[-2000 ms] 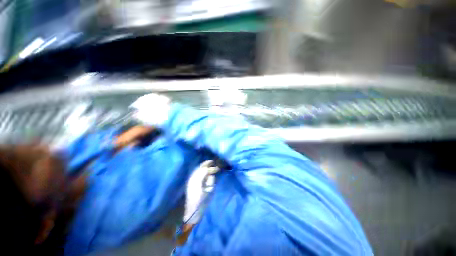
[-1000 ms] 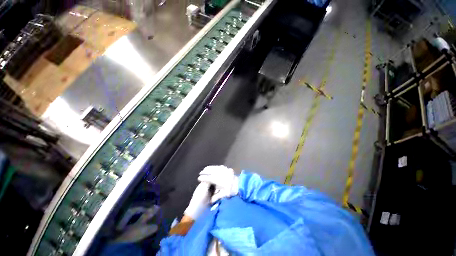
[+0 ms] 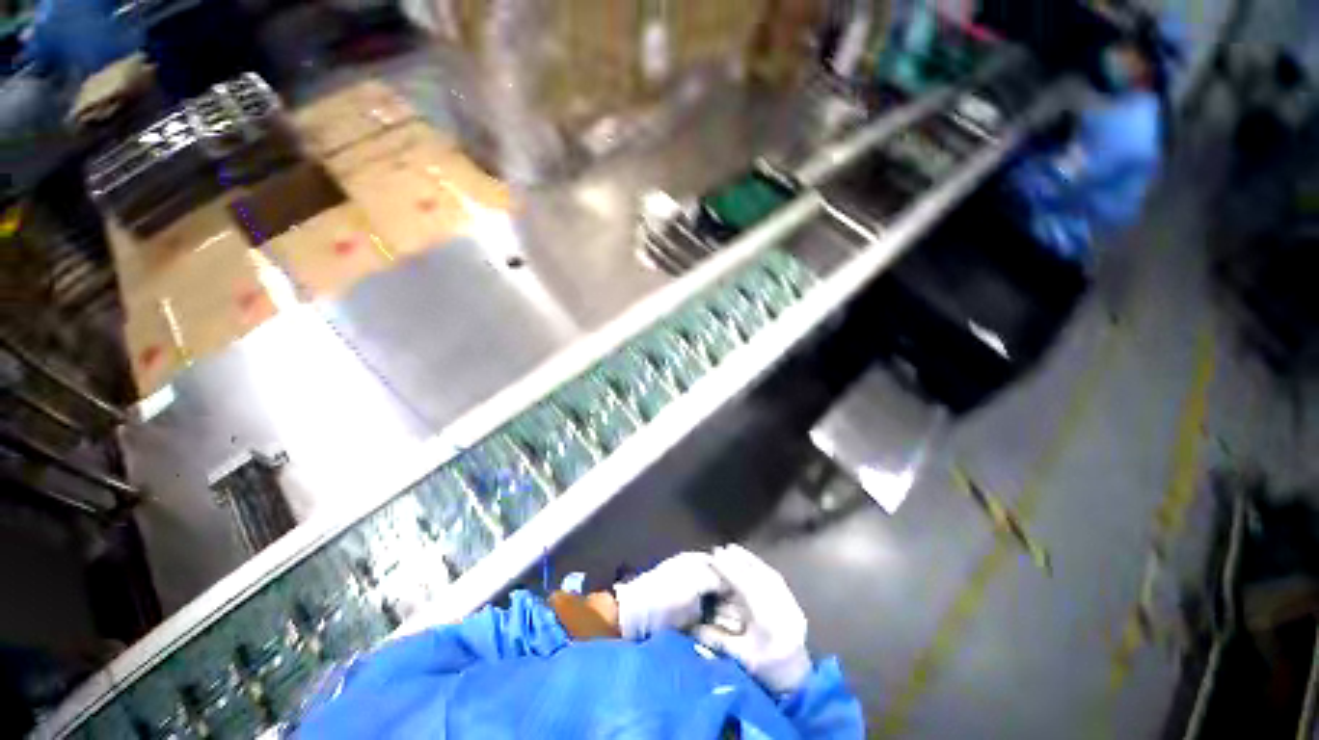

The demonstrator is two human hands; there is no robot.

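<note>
My left hand (image 3: pixel 664 596) and my right hand (image 3: pixel 767 619) are in white gloves and touch each other at the bottom centre, in front of my blue smock. A small dark spot shows between them; whether it is a thing or a gap I cannot tell. My fingers are blurred and partly hidden. An orange-brown band or bare wrist shows at the left cuff. Beyond my hands, green circuit boards (image 3: pixel 632 398) lie in a long row between the pale conveyor rails (image 3: pixel 694 396). Neither hand visibly touches a board.
Behind the conveyor stand a steel bench (image 3: pixel 434 325) and flat cartons (image 3: pixel 355 246). A green board in a black frame (image 3: pixel 745 203) is beyond the far rail. A person in blue (image 3: pixel 1114 159) is at the upper right. A grey-white panel (image 3: pixel 882 434) stands below the line, near yellow floor tape (image 3: pixel 998 513).
The view has turned left, bringing in more bench and the person at the upper right. My gloved hands remain together, now lower and further right in the picture.
</note>
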